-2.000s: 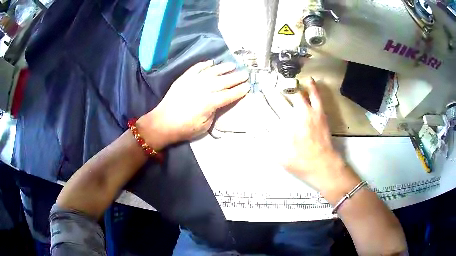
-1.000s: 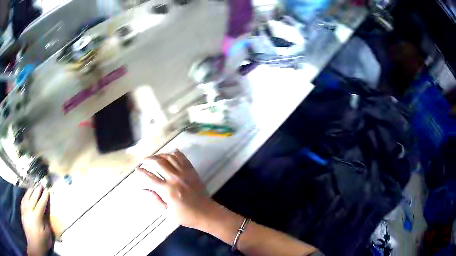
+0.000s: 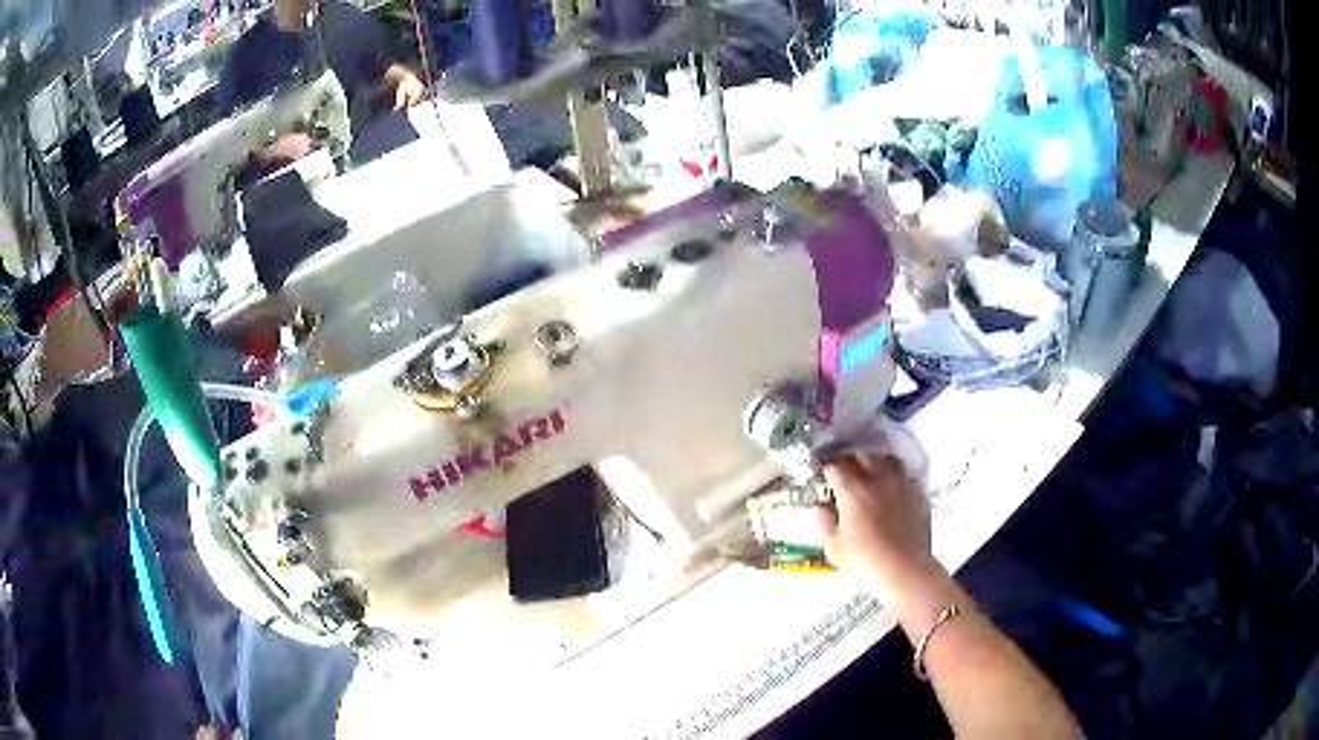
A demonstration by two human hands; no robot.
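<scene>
My right hand (image 3: 878, 518) is at the right end of the cream sewing machine (image 3: 651, 333) with purple HIKARI lettering. Its fingertips are beside the small round knob (image 3: 783, 422) and a pale greenish folded paper (image 3: 786, 523); whether they grip anything cannot be told. The green and yellow thread snips (image 3: 800, 560) lie just below the paper. The black phone (image 3: 557, 535) lies under the machine arm, beside a small red item (image 3: 480, 526). Dark cloth (image 3: 289, 685) shows at the needle end, lower left. My left hand is out of the picture.
A light-blue lamp bar (image 3: 149, 586) and a green holder (image 3: 171, 388) stand at the machine's left end. A blue plastic bag (image 3: 1044, 142), a grey cup (image 3: 1104, 257) and cables are at the back right. Another machine (image 3: 162, 203) and a person's hand (image 3: 405, 87) show behind.
The view has swung up and right from the needle area. My right hand has moved from the table front to the machine's right end. My left hand has left the picture.
</scene>
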